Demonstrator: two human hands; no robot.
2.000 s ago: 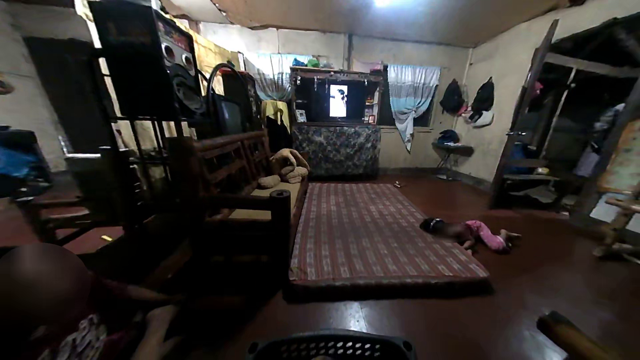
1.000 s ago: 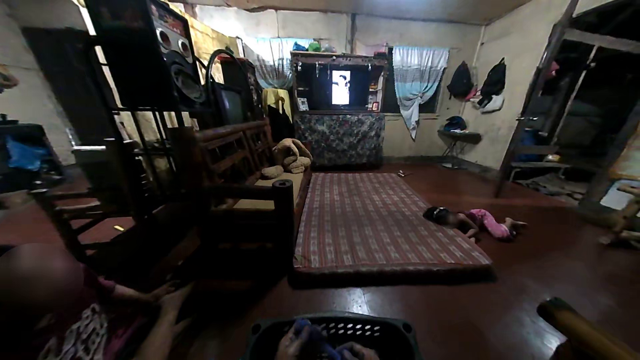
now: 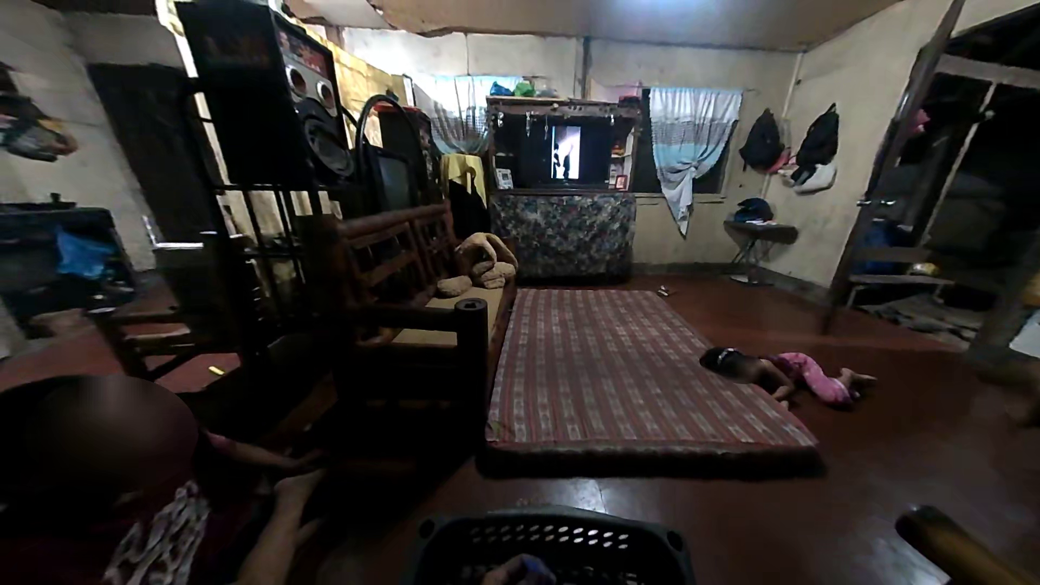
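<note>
At the bottom edge stands a dark plastic basket (image 3: 552,515) with rows of holes in its wall. Just inside it, what appears to be my left hand (image 3: 502,574) is cut off by the frame's lower edge, its fingers closed around a small piece of blue cloth (image 3: 534,568). My right hand cannot be seen. The basket's contents are mostly dark or out of frame.
A person (image 3: 162,520) sits close by on the left. Another person (image 3: 812,378) lies face down beside the striped mattress (image 3: 609,366). A wooden bench (image 3: 471,349) borders the mattress; a dark wooden arm end (image 3: 934,528) juts in at lower right.
One second ago both my hands showed over the basket with blue cloth; now one shows, lower in the frame. Two seconds ago neither was visible.
</note>
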